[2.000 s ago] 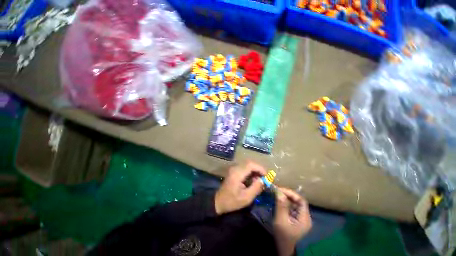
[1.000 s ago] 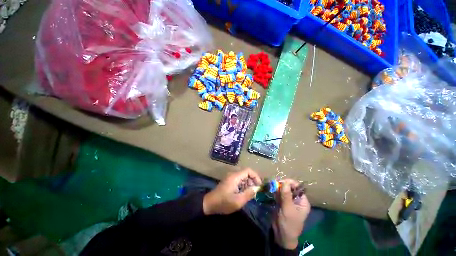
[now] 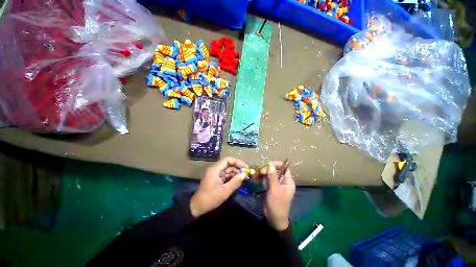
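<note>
My left hand (image 3: 215,183) pinches a mini knitted hat (image 3: 247,171), yellow-orange with a blue edge, above the bench's front edge. My right hand (image 3: 279,195) is close on its right, fingers closed around a slim dark tool (image 3: 285,166), possibly thread snips; its fingertips are near the hat, and contact is too small to tell. A large pile of striped hats (image 3: 187,68) lies above the smartphone (image 3: 207,128), left of the green board (image 3: 250,86). A smaller pile (image 3: 306,106) lies right of the board.
A bag of red pieces (image 3: 52,78) is at left, red pom-poms (image 3: 225,55) by the board. A crumpled clear bag (image 3: 386,88) and a black-yellow tool (image 3: 403,168) on cardboard (image 3: 389,174) are at right. Blue bins (image 3: 323,23) line the back. Thread ends litter the bench. A white bar (image 3: 311,237) is on the floor.
The view has shifted right, so the bench things appear further left and higher. Both hands stay close together; the hat's yellow end now points toward my right hand.
</note>
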